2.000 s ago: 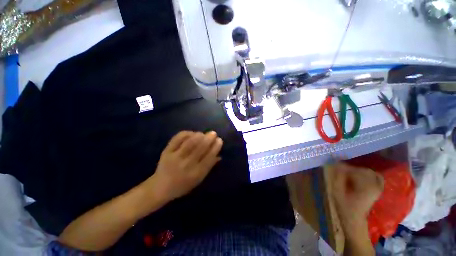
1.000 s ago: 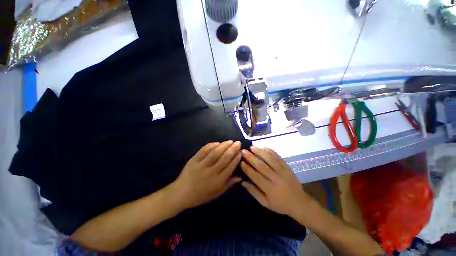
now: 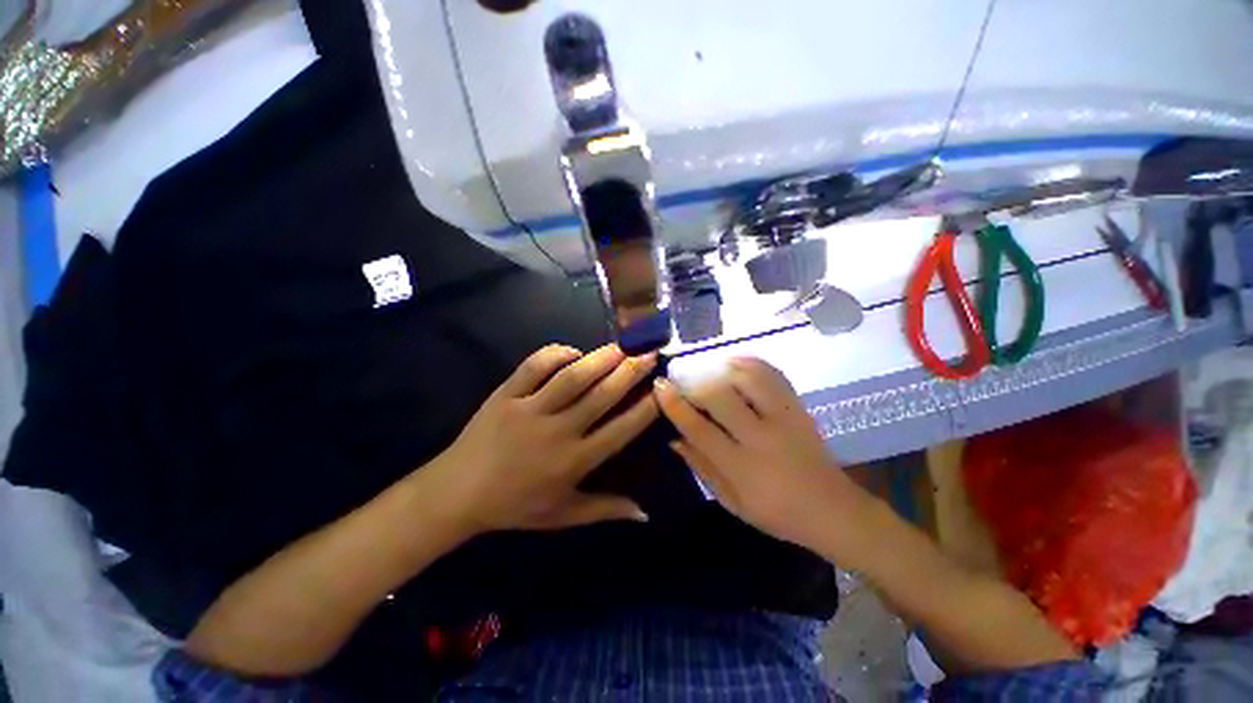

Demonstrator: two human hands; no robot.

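A large black fabric panel (image 3: 275,357) covers the left of the table, with a small white label (image 3: 388,280) on it. The white sewing machine head (image 3: 770,83) is above; a shiny curved metal part (image 3: 616,220) hides the needle. My left hand (image 3: 557,440) lies palm down on the fabric, fingertips just below that metal part, thumb apart. My right hand (image 3: 756,446) is beside it, its fingertips at the fabric's right edge, thumb and finger close together at the cloth. The edge between the fingertips is mostly hidden.
Scissors with a red and a green handle (image 3: 1013,295) lie right of the needle area, with small red-handled snips (image 3: 1138,268) farther right. A red plastic bag (image 3: 1079,515) hangs below the table at right. Blue tape (image 3: 39,234) is at the left edge. A red object (image 3: 465,637) shows near my lap.
My right hand has come from below the table to the fabric edge beside my left hand. Both hands have moved up close to the machine. The shiny metal part now stands larger in front of the needle.
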